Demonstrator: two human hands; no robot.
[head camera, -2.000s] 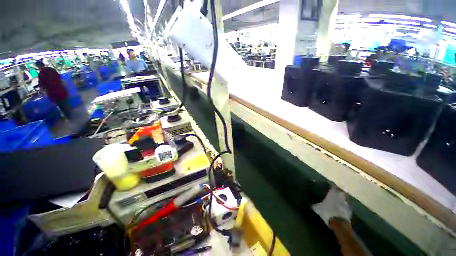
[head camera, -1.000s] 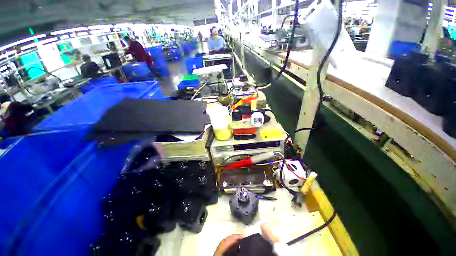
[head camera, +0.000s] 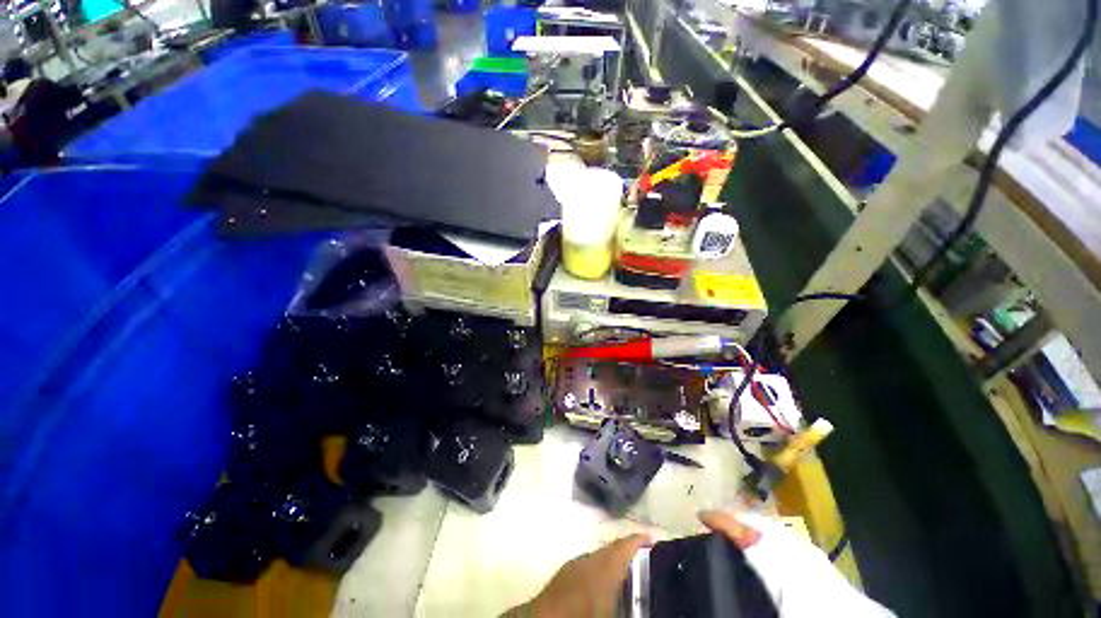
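At the bottom edge, my left hand (head camera: 586, 582), bare and partly cut off, grips a black block (head camera: 710, 582) from its left side. My right hand (head camera: 797, 572), in a white glove with bare fingertips showing, holds the same block from the right. The block's lower part is cut off by the picture edge. A single black socket block (head camera: 618, 466) with metal contacts on top stands just beyond my hands on the white work surface (head camera: 507, 549). More black blocks (head camera: 469, 461) are piled to the left.
A test box (head camera: 634, 396) with a red and white probe (head camera: 646, 349) lies beyond the single block. Behind are a beige tester (head camera: 652, 310) and a pale yellow cup (head camera: 589, 223). Blue bin (head camera: 109, 362) at left; black sheets (head camera: 386, 163); green conveyor (head camera: 930, 483) at right.
The view has swung left and down from the conveyor to the bench. My gloved right hand, first over the belt, is now at the bench with my left hand, both on the black block.
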